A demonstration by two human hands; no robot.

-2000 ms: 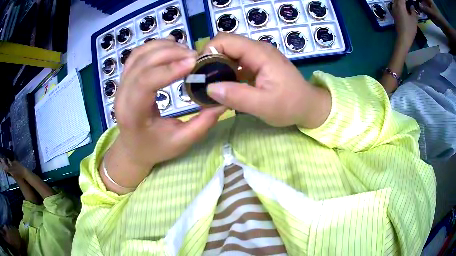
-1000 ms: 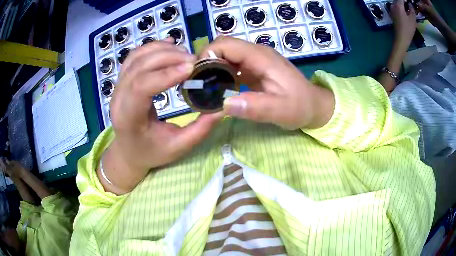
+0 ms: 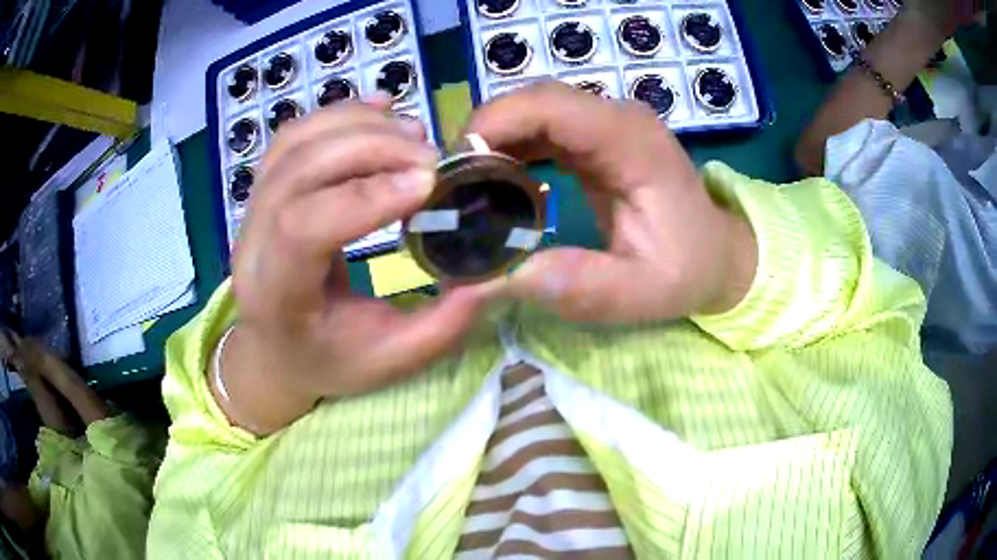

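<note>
A round smartwatch head (image 3: 478, 224) with a gold rim and a dark screen is held up in front of my chest, face towards me. Two pale tabs or reflections show on the glass, and a white tab sticks up at the top rim. My left hand (image 3: 328, 252) grips its left side with fingers above and thumb below. My right hand (image 3: 629, 208) grips its right side, thumb at the lower edge and index finger over the top. The watch's back is hidden.
Blue-edged watch trays (image 3: 765, 93) stand behind my hands, another (image 3: 219, 120) at left. Yellow pieces (image 3: 400, 273) lie on the green mat. Printed sheets (image 3: 137, 257) lie at left, below a yellow bar (image 3: 66, 101). Other people's arms (image 3: 864, 93) show at right and lower left.
The watch has moved slightly down and right. My right thumb has slid off the glass to the lower rim, uncovering the screen. The neighbour's arm at right has shifted.
</note>
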